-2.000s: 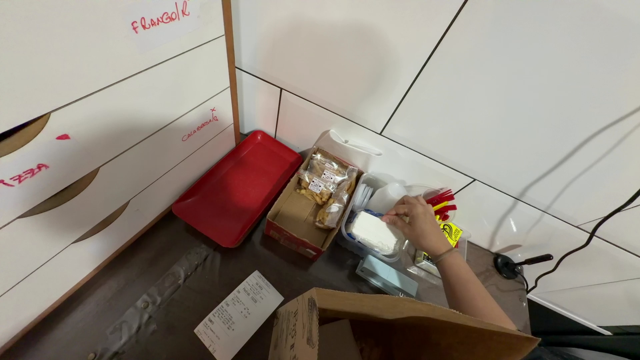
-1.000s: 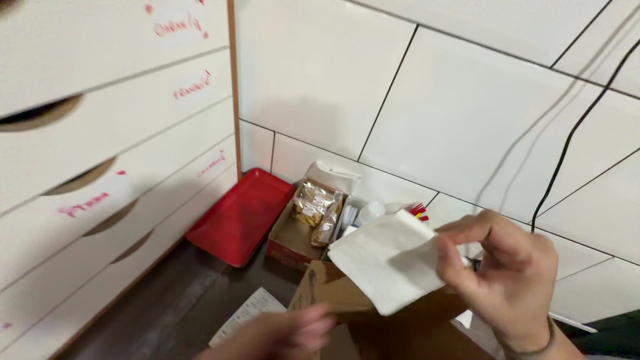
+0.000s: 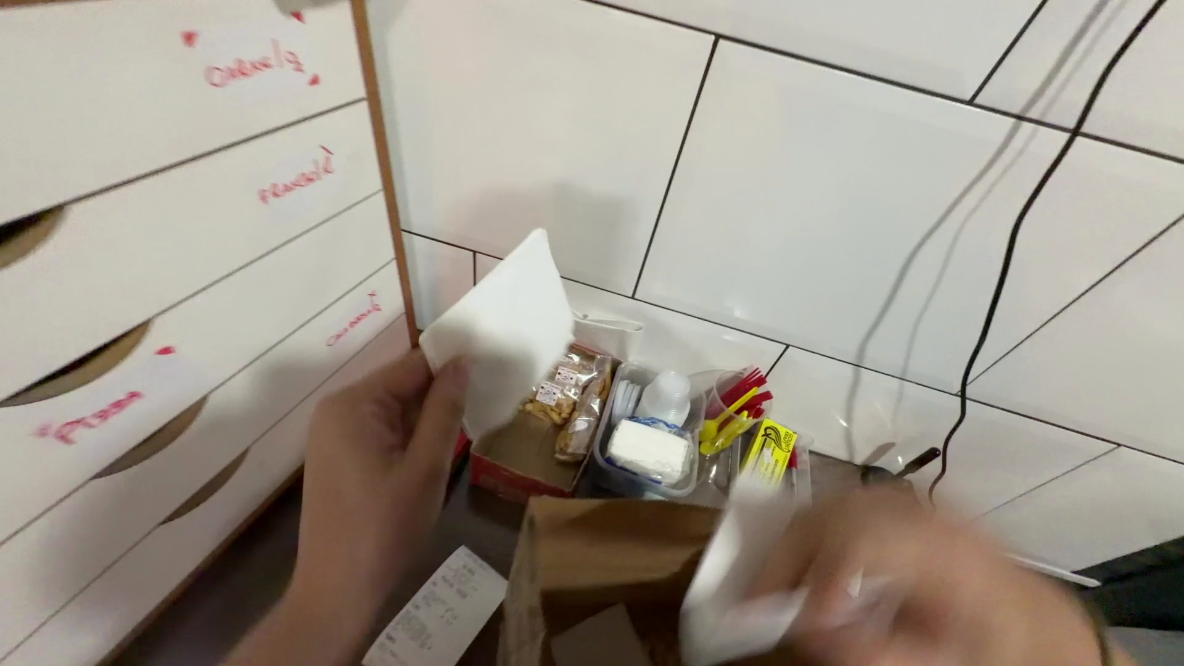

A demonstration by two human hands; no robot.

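Between the thumb and fingers of my left hand (image 3: 384,444) is a folded white paper napkin (image 3: 504,338), raised in front of the snack box. My right hand (image 3: 888,573) is blurred over the right side of an open brown paper bag (image 3: 620,541) and grips white papery material (image 3: 731,564), likely napkins. A pale flat item (image 3: 601,638) lies inside the bag; what else it holds is hidden. Behind the bag, a wrapped stack of white napkins (image 3: 649,450) sits in a clear plastic container (image 3: 606,462).
A cardboard box (image 3: 518,462) holds packaged snacks (image 3: 585,407). Red and yellow plastic utensils (image 3: 740,407) stand beside a yellow packet (image 3: 770,449). A printed receipt (image 3: 439,606) lies left of the bag. White drawers (image 3: 185,277) rise at left; a black cable (image 3: 1008,240) hangs along the tiled wall.
My right hand took a napkin from the container area, lifted it, and is now lower over the bag. My left hand has risen and now holds a napkin.
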